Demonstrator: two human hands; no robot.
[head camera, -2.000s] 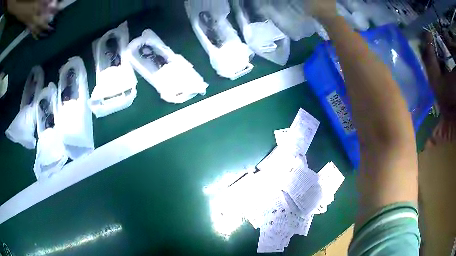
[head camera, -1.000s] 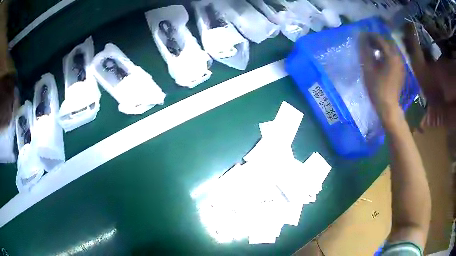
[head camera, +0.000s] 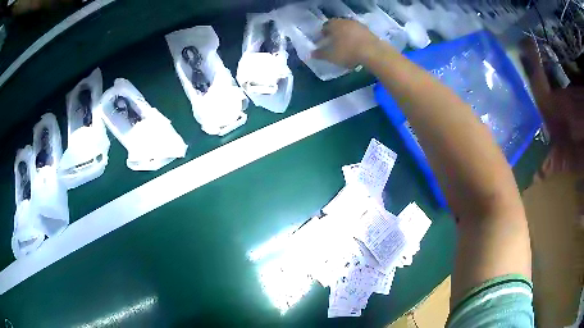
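Observation:
My right hand (head camera: 346, 43) reaches from the lower right across the blue tray to the row of bagged products. Its fingers are over a milky pouch (head camera: 328, 68); blur hides whether they grip anything. The blue tray (head camera: 410, 148) holds shiny clear bags (head camera: 490, 106); my forearm covers part of it. More bagged products with dark coiled cables, such as this one (head camera: 221, 115), lie along the far side of the white strip. My left hand is not in view.
A loose pile of white printed leaflets (head camera: 384, 236) lies on the green surface, left of my forearm. A long white strip (head camera: 192, 181) crosses it. Another person's blurred arm (head camera: 563, 128) is at the right edge. Brown cardboard (head camera: 430, 311) shows below the surface's edge.
My right hand has moved from inside the blue tray, left and away, to the pouches. The pouches at the left sit lower in the picture. The hand at the left edge is gone.

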